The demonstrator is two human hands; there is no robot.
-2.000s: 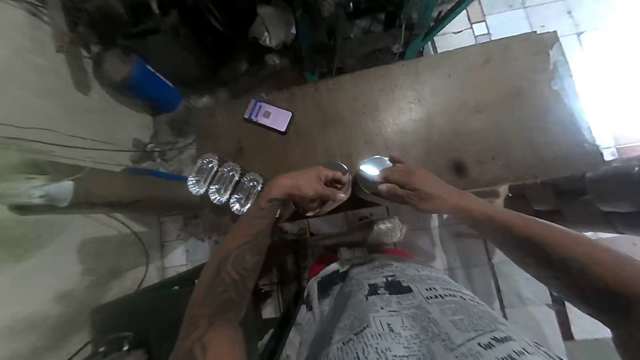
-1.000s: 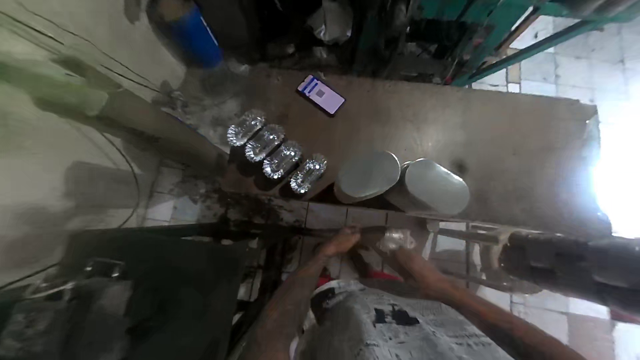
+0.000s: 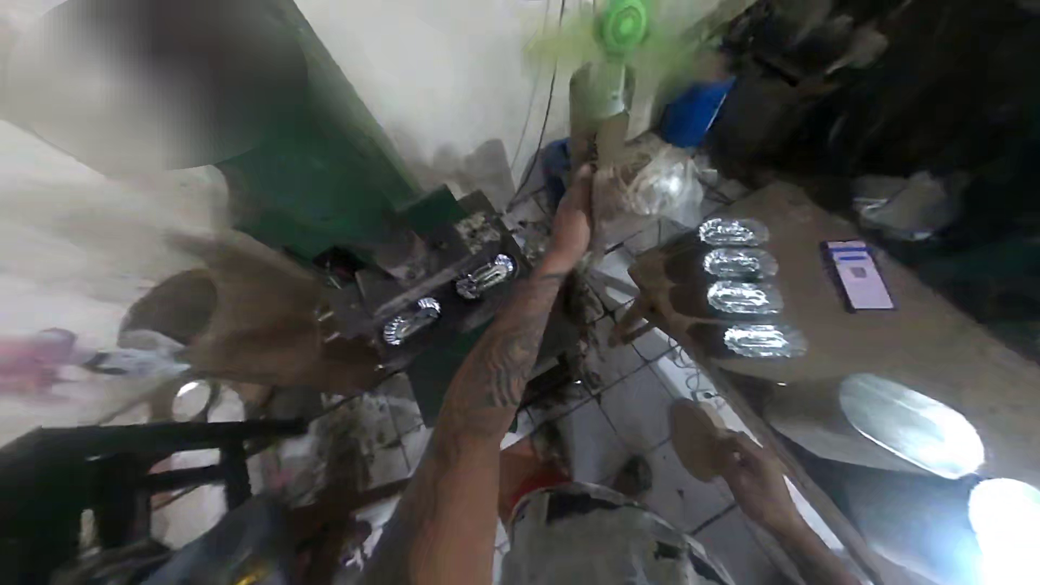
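Note:
My left hand (image 3: 575, 223) reaches forward, next to a blurred clear plastic bag (image 3: 666, 185) and the post below a green fan; what its fingers touch is unclear. Low on the right, my right hand (image 3: 751, 471) holds a flat oval piece (image 3: 692, 439), brownish in this light. Several fluted oval metal pieces (image 3: 741, 298) stand in a row on the table (image 3: 881, 361). Nearer the right edge are large stacks of flat oval metal pieces (image 3: 914, 422). Two more fluted pieces (image 3: 485, 276) lie on a dark machine (image 3: 422, 280) at my left.
A phone (image 3: 861, 276) with its screen lit lies on the table. The green fan (image 3: 624, 24) stands by the wall, a blue container (image 3: 696, 112) beside it. A green machine body (image 3: 325, 179) fills the upper left. Tiled floor (image 3: 626, 406) shows between machine and table.
The view has swung strongly left, bringing the machine into sight. My left hand has moved away from my right and now stretches forward. My right hand now holds an oval piece beside the table edge.

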